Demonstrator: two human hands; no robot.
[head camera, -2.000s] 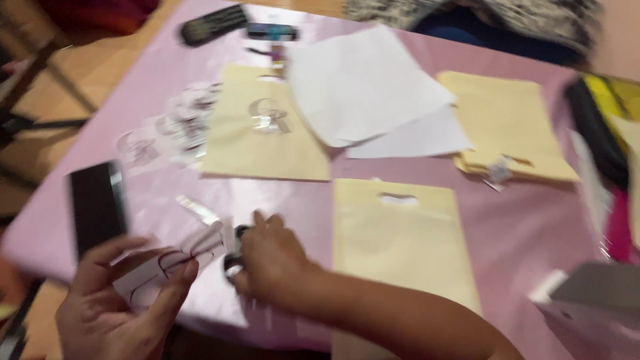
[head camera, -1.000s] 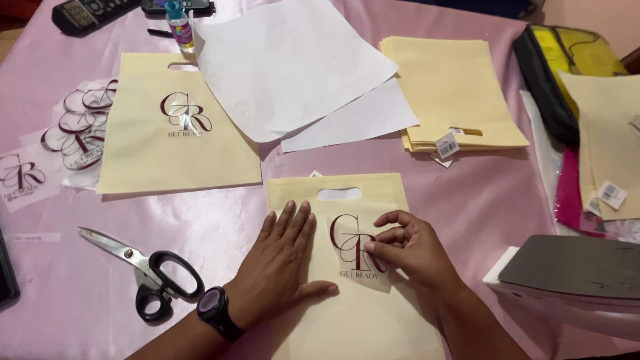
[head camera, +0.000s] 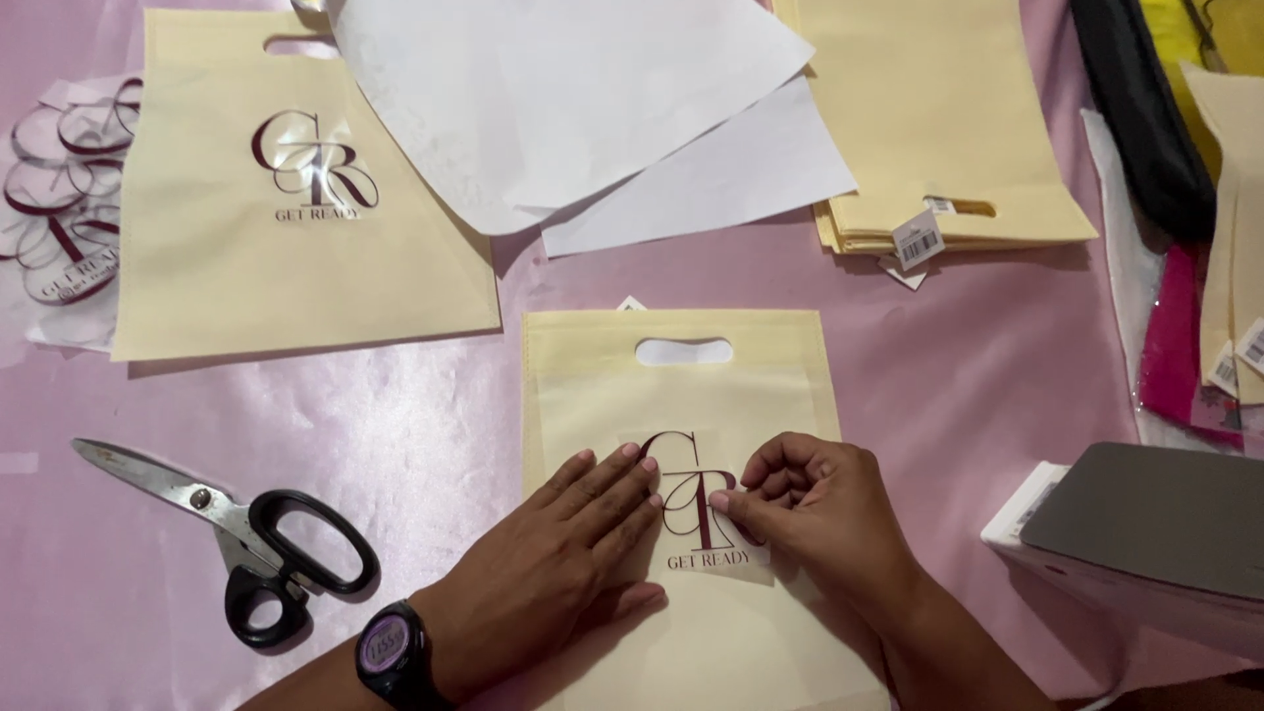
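A cream fabric bag (head camera: 681, 395) with a die-cut handle lies flat in front of me, white showing through its slot. On it rests a clear transfer sheet (head camera: 726, 568) with a dark red monogram. My left hand (head camera: 583, 523) lies flat on the bag, its fingertips over the sheet's left edge. With thumb and fingers bent together, my right hand (head camera: 815, 499) pinches or presses the sheet's right side; which of the two is hard to tell. Black-handled metal scissors (head camera: 242, 533) lie to the left, blades slightly apart.
Another cream bag (head camera: 296, 267) with the same monogram lies upper left, beside loose clear transfers (head camera: 74, 197). White paper sheets (head camera: 592, 118) overlap it. A stack of tagged cream bags (head camera: 938, 118) is upper right. At the right edge sits a grey-topped device (head camera: 1155, 518).
My hands have gone from holding a transfer and the scissors at the left to the cream bag, where the transfer now lies. The scissors were let go. The view has moved closer.
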